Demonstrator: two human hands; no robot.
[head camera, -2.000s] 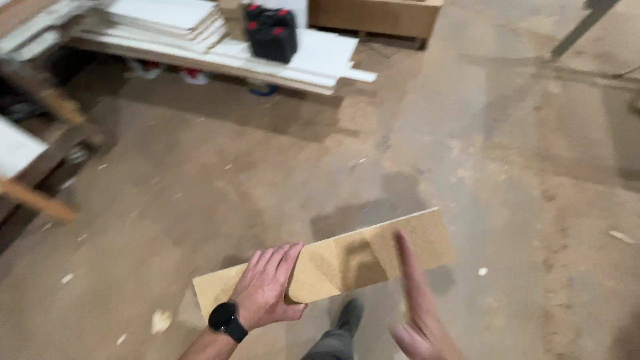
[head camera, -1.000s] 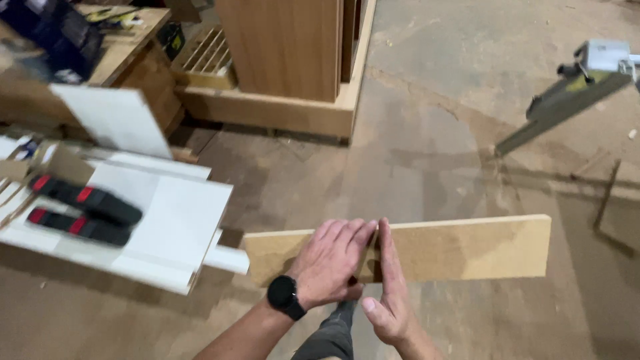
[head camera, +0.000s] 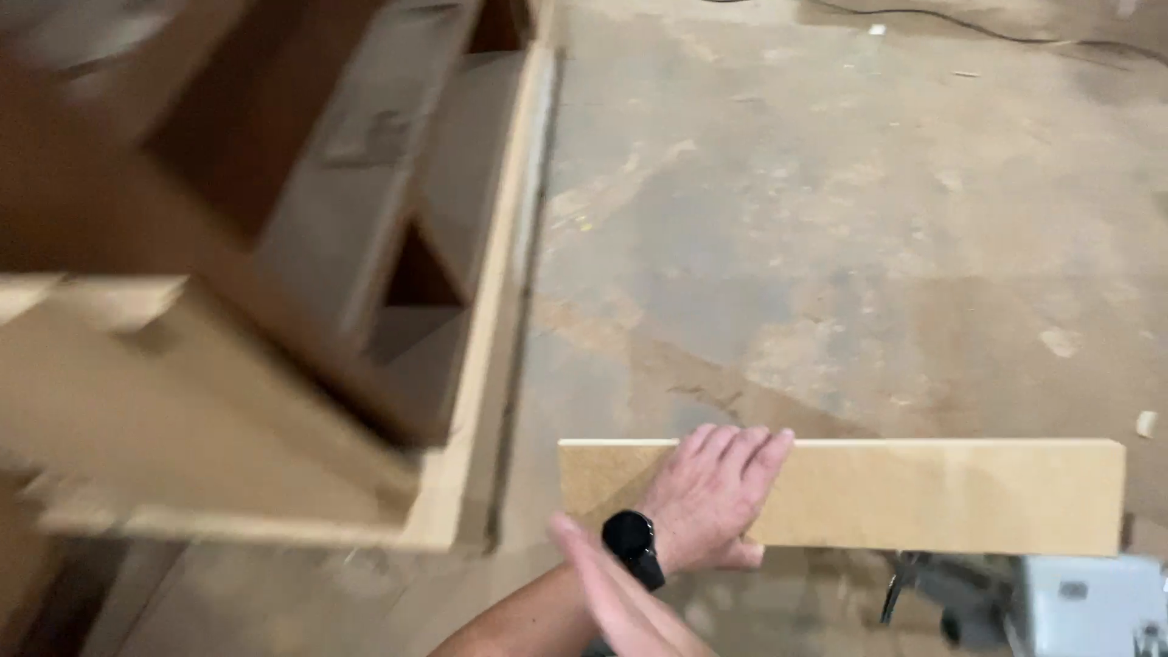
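Note:
A long, flat wooden board (head camera: 940, 497) lies level across the lower right of the head view. My left hand (head camera: 716, 497), with a black watch on its wrist, grips it left of the middle, fingers over the top edge and thumb below. My right hand (head camera: 607, 584) is blurred and off the board; it crosses in front of my left forearm near the watch, holding nothing that I can see. Its fingers are extended, but how far apart they are is hidden by the blur.
To the left stands a large wooden cabinet or frame (head camera: 456, 484) with brown panels and dark recesses, partly blurred. A grey metal machine part (head camera: 1086, 602) shows below the board at the lower right. A dark cable (head camera: 967, 36) runs over the concrete floor (head camera: 821, 255) at the top.
The view has swung far round, away from the white panels. My right hand has left the board and now crosses my left forearm. My left hand still grips the board.

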